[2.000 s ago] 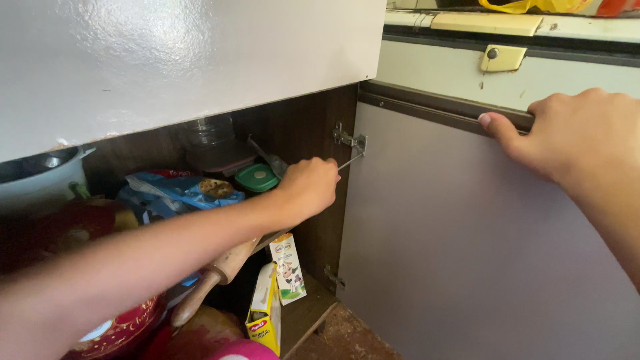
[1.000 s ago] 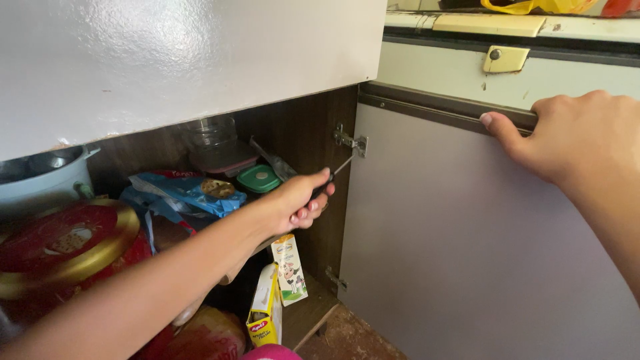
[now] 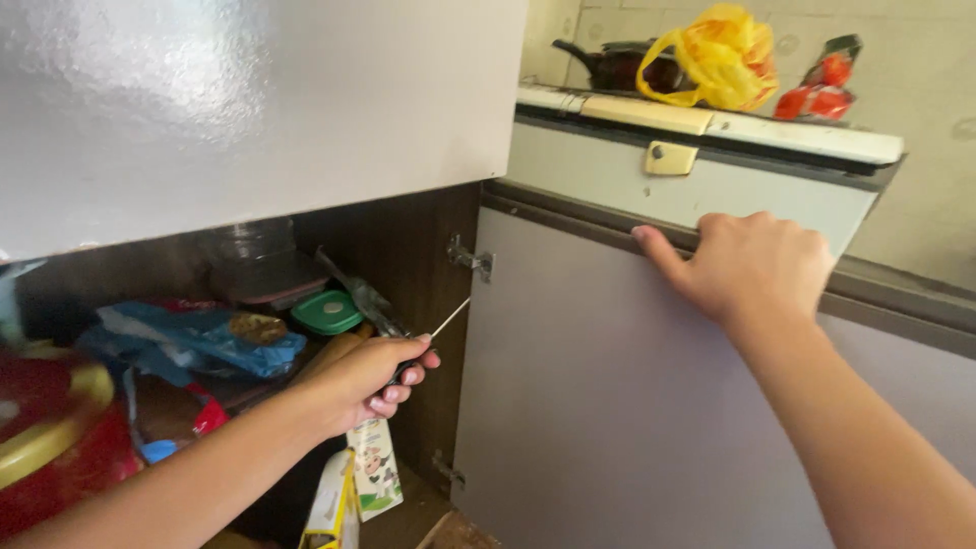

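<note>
My left hand [image 3: 381, 374] grips a screwdriver [image 3: 450, 318] by its dark handle, most of which the fingers hide. The thin metal shaft points up and right, its tip by the inner face of the cabinet door [image 3: 579, 381], below the upper metal hinge [image 3: 473, 261] and apart from it. Lower down, a second hinge [image 3: 448, 469] joins the door to the cabinet side wall. My right hand [image 3: 751, 267] rests over the dark top edge of the open door, thumb on the inner side and fingers over the top.
Inside the cabinet are a green-lidded container [image 3: 328, 312], a blue plastic package [image 3: 206, 335], a red container with a gold rim [image 3: 53, 427], a carton [image 3: 375, 469] and a yellow-and-white box [image 3: 332, 503]. Behind the door, a white appliance [image 3: 770, 179] carries a yellow plastic bag [image 3: 717, 57] and a dark pan [image 3: 625, 67].
My left hand has drawn the screwdriver down and away from the upper hinge, where its tip was a second ago. My right hand stays on the door edge. The view has tilted up.
</note>
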